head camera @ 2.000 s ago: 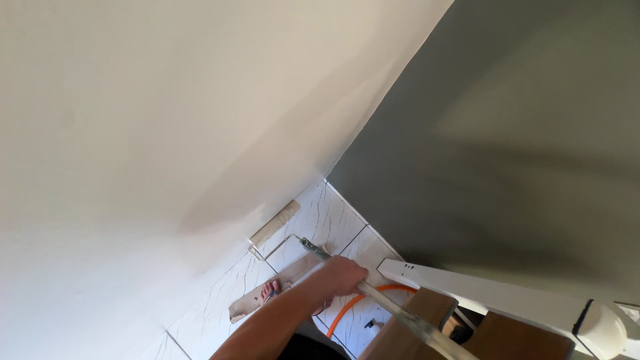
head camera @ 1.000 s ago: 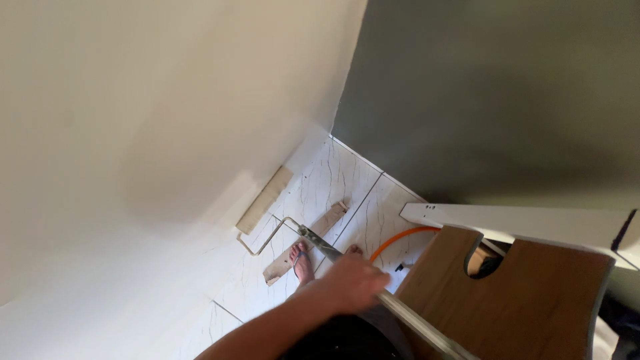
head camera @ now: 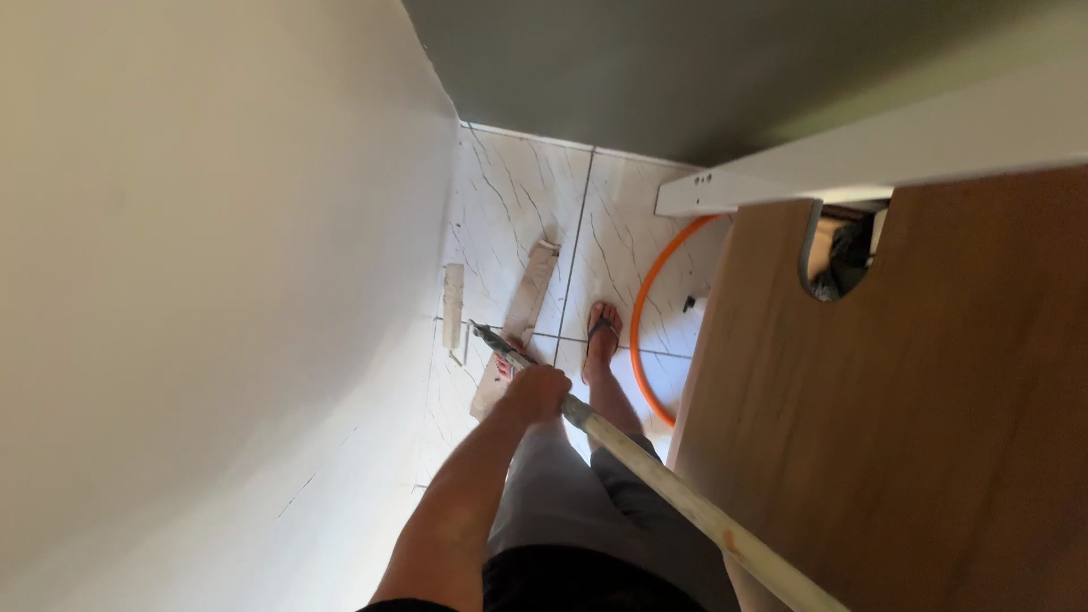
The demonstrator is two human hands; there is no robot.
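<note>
My left hand [head camera: 541, 393] is closed around the upper part of a paint roller's long extension pole [head camera: 697, 510], which runs to the lower right edge of the view. Beyond the hand the pole ends in a grey-green threaded tip [head camera: 493, 338], with a thin wire frame [head camera: 465, 344] leading to the pale roller cover [head camera: 453, 306]. The roller is beside the foot of the white wall [head camera: 255, 255]; whether it touches the wall I cannot tell. My right hand is out of view.
A cardboard strip [head camera: 531, 289] lies on marbled floor tiles [head camera: 510, 187] under one sandalled foot. An orange hose [head camera: 642, 327] curves beside the other foot. A wooden panel with a cutout [head camera: 892, 382] and white beam [head camera: 816, 170] stand at right; a dark green wall [head camera: 578, 68] is ahead.
The view has turned considerably. The roller has moved relative to the cardboard strip, staying near the white wall's foot. My left hand has kept its hold on the pole.
</note>
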